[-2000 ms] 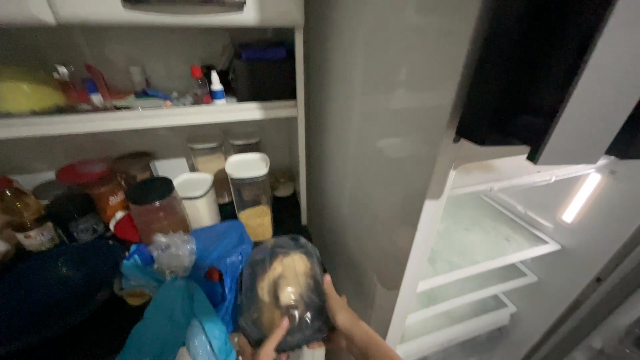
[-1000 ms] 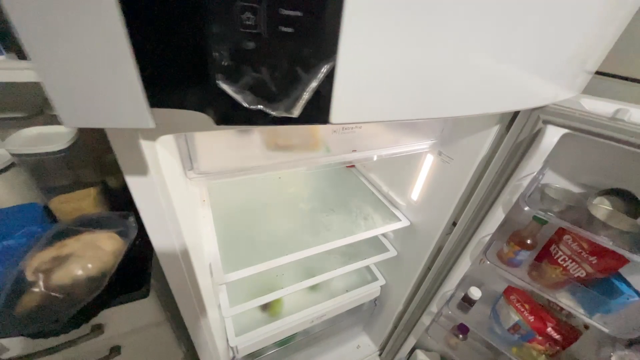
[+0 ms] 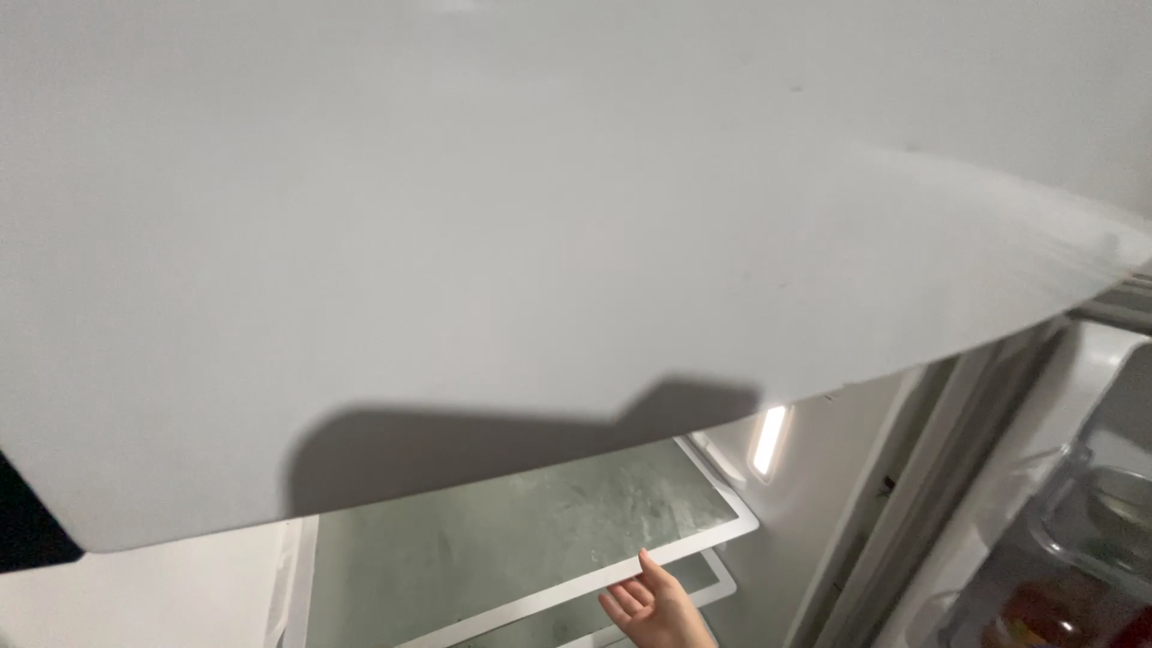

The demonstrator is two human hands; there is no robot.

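My right hand (image 3: 655,601) is at the white front rim of a glass refrigerator shelf (image 3: 531,531). The thumb tip reaches the rim, while the loosely curled fingers stay just below it, apart from each other. Nothing is held between them. A second glass shelf (image 3: 720,589) shows beneath, partly behind the hand. My left hand is out of view.
A large white door panel (image 3: 504,252) fills the upper view and hides the fridge's upper part. A lit strip lamp (image 3: 768,441) is on the inner side wall. At right, an open fridge door (image 3: 990,504) has clear bins with a red package (image 3: 1044,621).
The view has turned from the counter to the open fridge. The bagged food in my hands earlier lies at the left one second ago and is now out of view. My right hand has come to the shelf.
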